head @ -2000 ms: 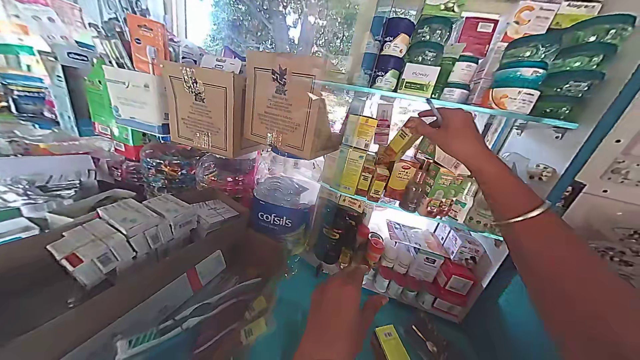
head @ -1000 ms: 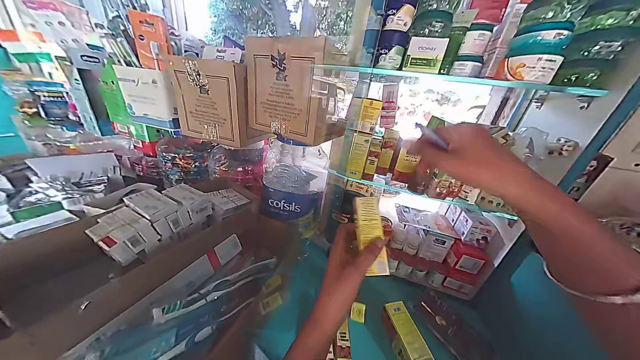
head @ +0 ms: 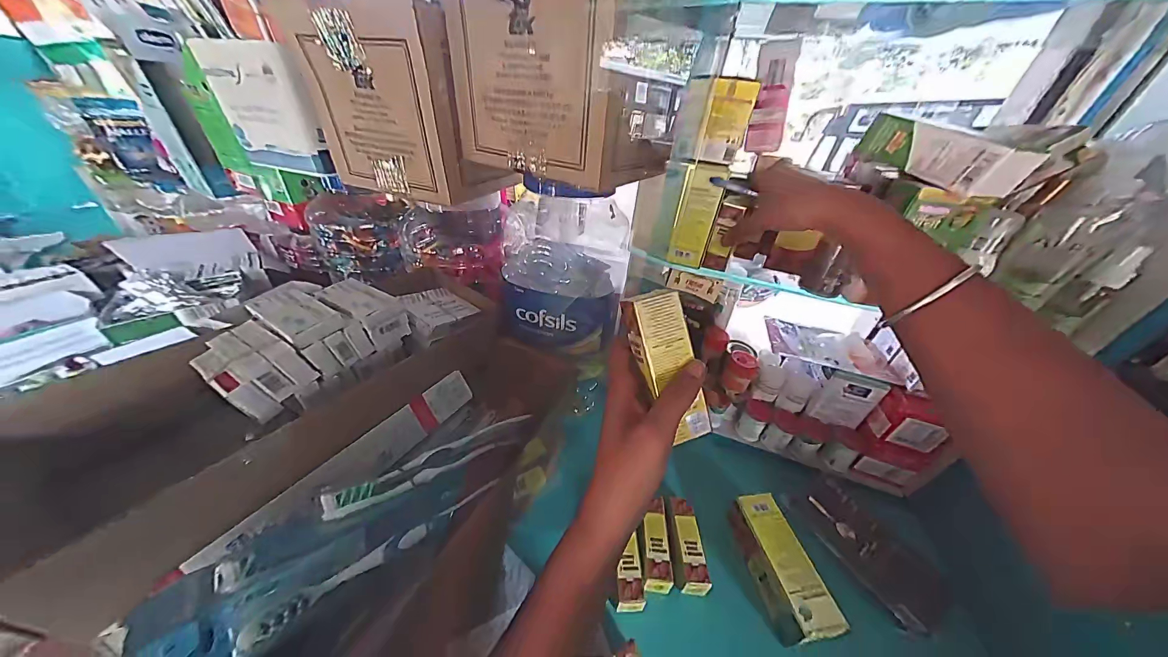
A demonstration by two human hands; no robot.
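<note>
My left hand [head: 639, 411] grips a yellow printed carton [head: 664, 351] in front of the lower glass shelf. My right hand [head: 803, 214], with a pen [head: 733, 186] between its fingers and a metal bangle on the wrist, reaches onto the glass shelf [head: 803, 297]. Its fingertips are at small cartons beside a tall yellow box [head: 698, 214]; whether they hold one is hidden. On the teal counter below lie several small yellow-and-brown boxes [head: 656, 547], a longer yellow box [head: 792, 570] and a dark packet [head: 867, 552].
A Cofsils jar [head: 558, 306] stands left of the shelves, below brown cartons [head: 534, 91]. A cardboard tray [head: 119, 474] holds white boxes [head: 301, 338], with packaged toothbrushes [head: 392, 493] in front. Small bottles [head: 771, 401] and red boxes [head: 908, 420] fill the lower shelf. Green cartons [head: 949, 214] sit at right.
The left hand, with no carton visible in it two seconds ago, came up with the yellow carton and still grips it. The right hand stays at the shelf. The view has moved closer to the shelves.
</note>
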